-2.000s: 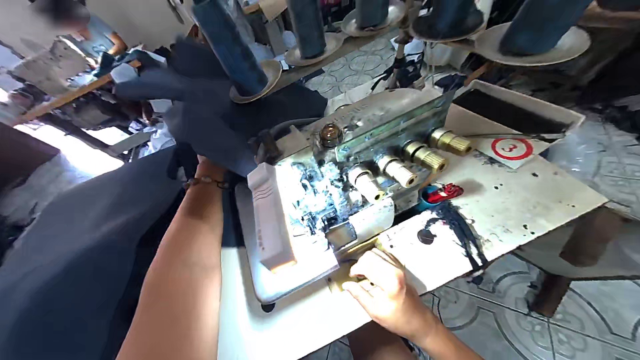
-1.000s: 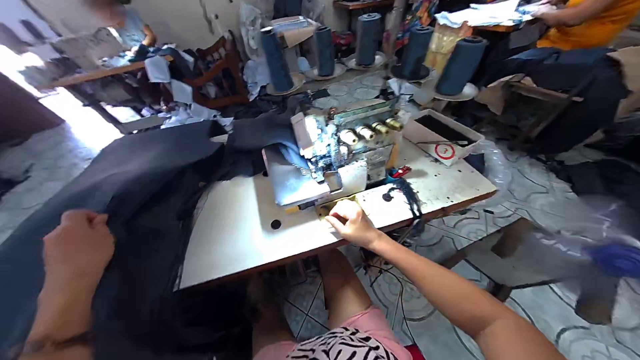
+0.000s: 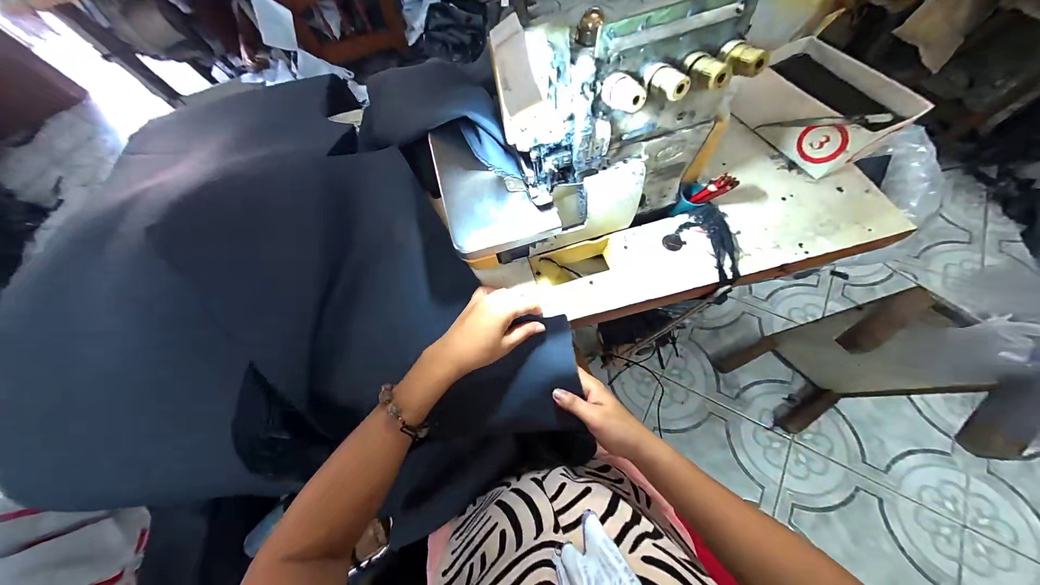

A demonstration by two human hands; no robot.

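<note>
Dark navy fabric point(image 3: 244, 244) spreads over the left of the table and down across my lap. My left hand point(image 3: 496, 325) pinches its upper edge beside the table's front edge. Lower and to the right, my right hand point(image 3: 597, 410) grips the side edge of the same piece, thumb on top. Beyond my hands stands an overlock sewing machine point(image 3: 593, 130) with several tension knobs. A folded part of the fabric point(image 3: 439, 106) lies on the machine's metal plate and reaches the presser foot point(image 3: 538, 193).
On the white tabletop point(image 3: 780, 219) are a small teal holder with red items point(image 3: 711, 191), a clump of dark thread point(image 3: 717, 240) and a cardboard box point(image 3: 861, 106) marked with a red circle. A wooden stool point(image 3: 877, 349) stands on the tiled floor at right.
My left hand has moved right onto the fabric edge, and my right hand has left the table's front edge to hold fabric. The fabric now covers my lap.
</note>
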